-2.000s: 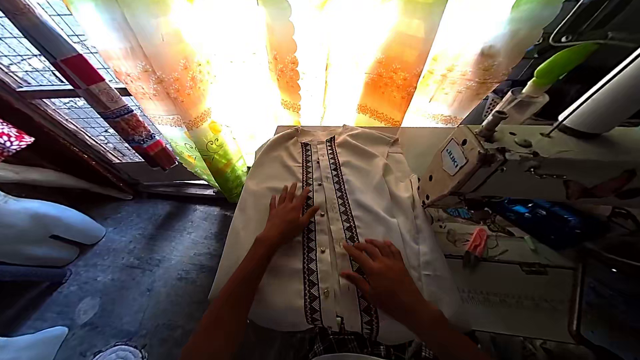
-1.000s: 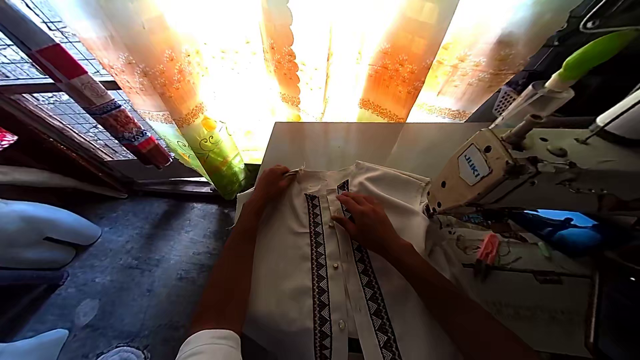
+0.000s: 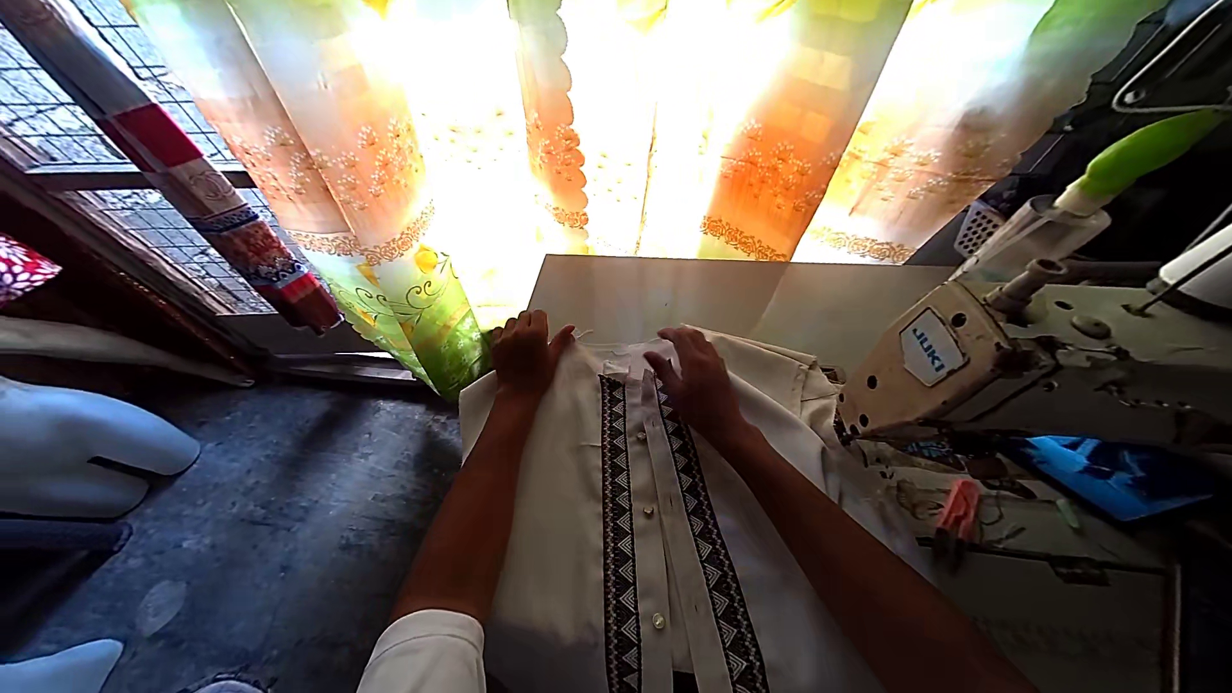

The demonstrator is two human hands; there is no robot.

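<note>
A cream shirt (image 3: pixel 558 500) with buttons down its front and two black-and-white patterned trim bands (image 3: pixel 621 539) lies over a pale table top (image 3: pixel 674 289). At the shirt's upper left edge, my left hand (image 3: pixel 525 356) grips the fabric between thumb and curled fingers. My right hand (image 3: pixel 701 385) rests by the neck opening, at the top of the right band, its fingers bent over the cloth; whether it pinches the fabric is hard to tell. The front plackets lie slightly apart lower down.
To the right stands a Juki sewing machine (image 3: pixel 929 361), with orange-red thread snips (image 3: pixel 958 510) and a lit blue screen (image 3: pixel 1116 472) near it. Sheer curtains (image 3: pixel 366 173) hang behind the table. At left are white mannequin forms (image 3: pixel 87 452) and a rolled patterned cloth (image 3: pixel 226 217).
Both hands were on the shirt's front two seconds ago; they are now at its upper edge. The shirt has come nearer to me, baring more of the table top behind it.
</note>
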